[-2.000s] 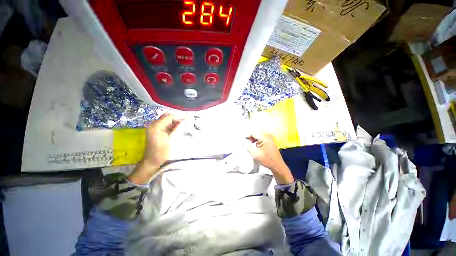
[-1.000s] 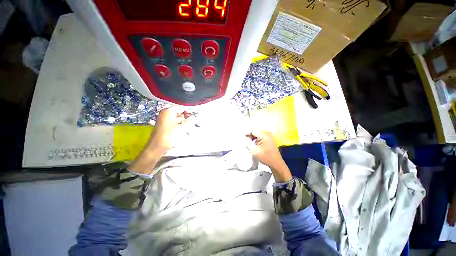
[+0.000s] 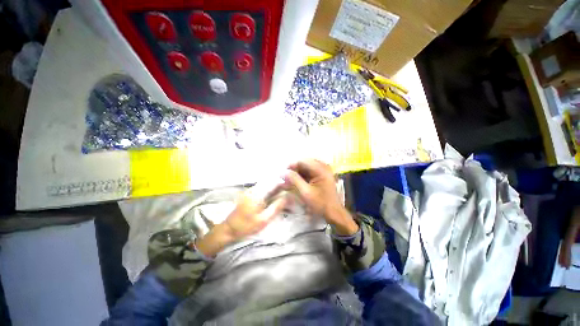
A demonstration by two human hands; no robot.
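A pale garment (image 3: 267, 255) covers my lap and reaches up to the front edge of the white table. My left hand (image 3: 249, 218) is blurred and lies over the garment in front of the table edge. My right hand (image 3: 316, 189) is close beside it, with thumb and fingers together at the garment's bright upper part. Glare hides the cloth edge between the fingers. The snap button machine (image 3: 210, 57) stands above, with its red and black panel. The die area under its head is washed out by lamp light.
Snap buttons (image 3: 124, 118) lie left of the machine head, and silvery-blue snap pieces (image 3: 324, 89) lie right of it. Yellow-handled pliers (image 3: 386, 92) lie beside a carton (image 3: 407, 25). Pale garments (image 3: 458, 235) heap over a blue crate at right. A white flat surface (image 3: 54, 274) is at lower left.
My left hand has moved from under the machine head down and right, close to my right hand. The garment has come back toward my lap. The view has shifted and the digit counter is out of view.
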